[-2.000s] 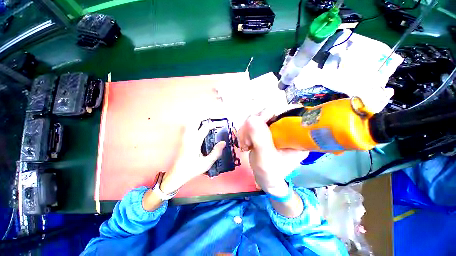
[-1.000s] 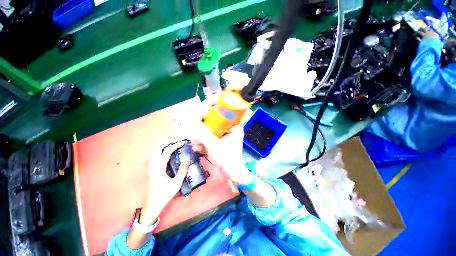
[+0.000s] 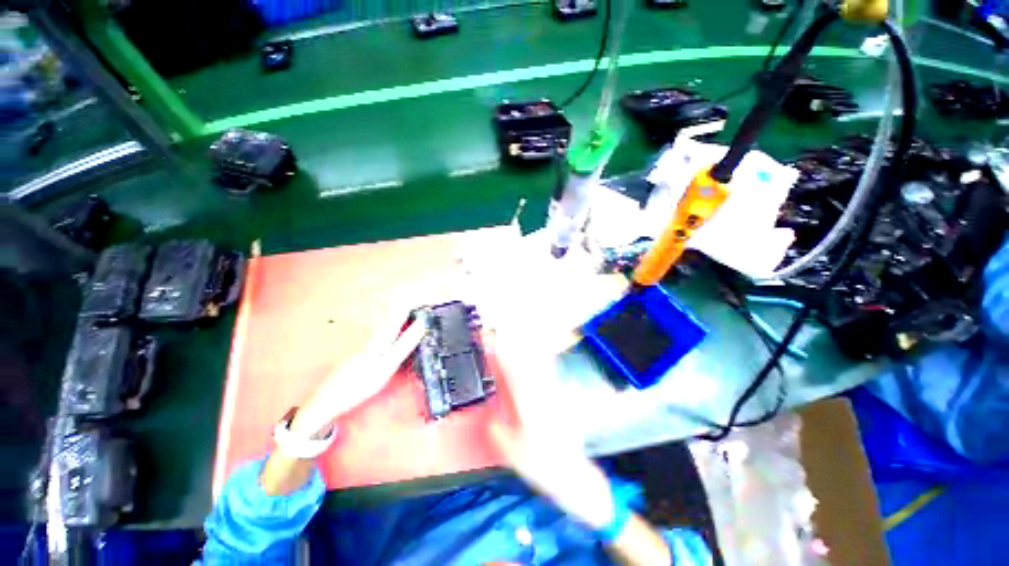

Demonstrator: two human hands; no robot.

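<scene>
A black boxy unit [image 3: 454,356] is over the orange-red mat [image 3: 299,365]. My left hand [image 3: 382,359] is at its left side with the fingers on its edge; the hand is overexposed, so its grip is hard to read. My right hand [image 3: 559,464] is blurred, apart from the unit, to its lower right, and holds no tool that I can see. The orange electric screwdriver [image 3: 677,232] hangs with its tip near the blue screw tray [image 3: 645,336]. A syringe with a green top [image 3: 583,177] hangs beyond the mat.
Black units [image 3: 177,280] stand at the left, others [image 3: 531,130] along the far green surface. White papers [image 3: 741,210] and a pile of black parts [image 3: 896,243] lie at the right. A box with clear plastic [image 3: 758,492] is below. Another person's blue sleeve [image 3: 940,387] is at the right edge.
My right hand has let go of the orange screwdriver, which now hangs over the tray, and has moved down and away from the unit. The view has also turned.
</scene>
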